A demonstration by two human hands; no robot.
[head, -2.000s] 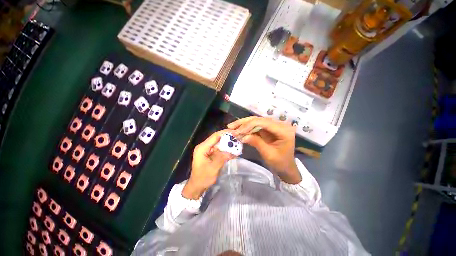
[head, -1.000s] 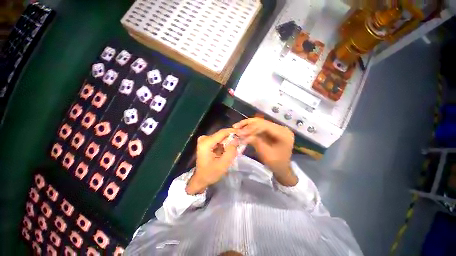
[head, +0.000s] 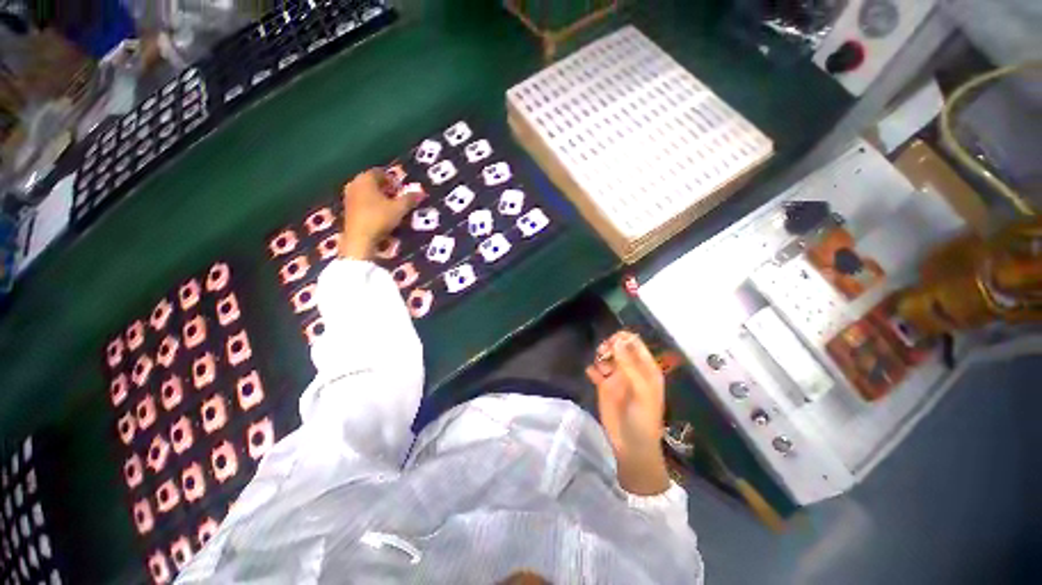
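Observation:
My left hand (head: pixel 371 211) is over the black parts tray (head: pixel 383 270), among the housings. A white housing (head: pixel 411 193) shows between its thumb and fingers, low at the tray. White housings (head: pixel 459 198) fill the tray's right part; reddish unfinished housings (head: pixel 294 270) lie in its left part. My right hand (head: pixel 631 394) is raised in front of my body, between bench and press, with fingers curled. A small reddish and pale patch shows at its fingertips; whether it is a held piece is unclear.
Another tray of reddish housings (head: pixel 192 429) lies at left. A white sheet stack (head: pixel 640 126) stands right of the trays. The white press base (head: pixel 743 331), with orange-brown nests (head: pixel 874 357) and brass press head (head: pixel 983 286), is at right. More black trays (head: pixel 143 143) lie far left.
My hands were together at a housing before my chest; now they are apart, the left reaching to the tray, the right staying near my body. The view has turned left.

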